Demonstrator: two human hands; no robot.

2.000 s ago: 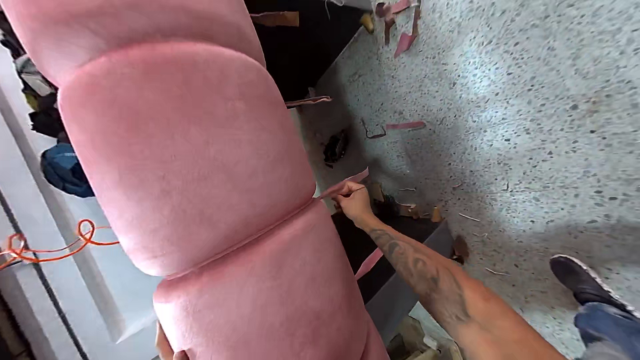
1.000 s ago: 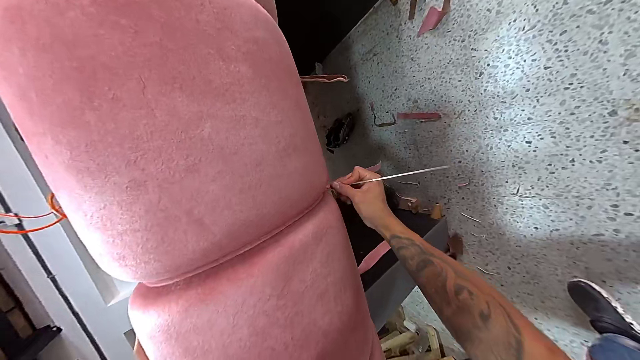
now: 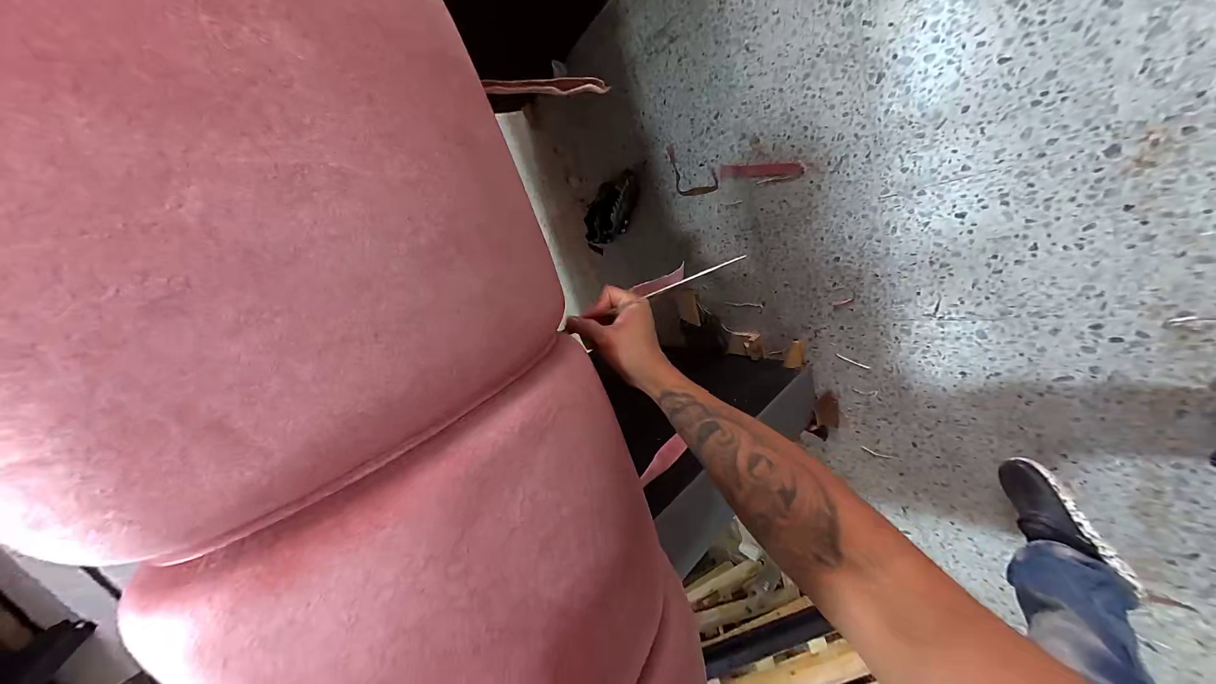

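Observation:
A pink velvet upholstered piece point(image 3: 313, 209) with rounded padded sections fills the left half of the head view, a seam running diagonally between two sections. My right hand point(image 3: 622, 332) pinches material at the right end of that seam; the fingers hide exactly what is between them. A thin white strip point(image 3: 698, 275) sticks out from the hand, up and to the right. Beside the hand, a pink fabric flap point(image 3: 660, 282) juts out, and another pink flap point(image 3: 663, 460) hangs lower down. My left hand is out of view.
Below the pink piece is a black-surfaced grey box point(image 3: 698, 522). Wooden pieces point(image 3: 750, 598) lie near the bottom. On the speckled floor point(image 3: 950, 237) are a pink scrap point(image 3: 763, 171), a black object point(image 3: 611, 207) and thin offcuts. A shoe point(image 3: 1054, 508) stands at the right.
The view has moved closer to the seam. The white strip, not seen two seconds ago, shows at my right hand one second ago and now. My left hand's fingers, visible at the bottom two seconds ago, are gone from view.

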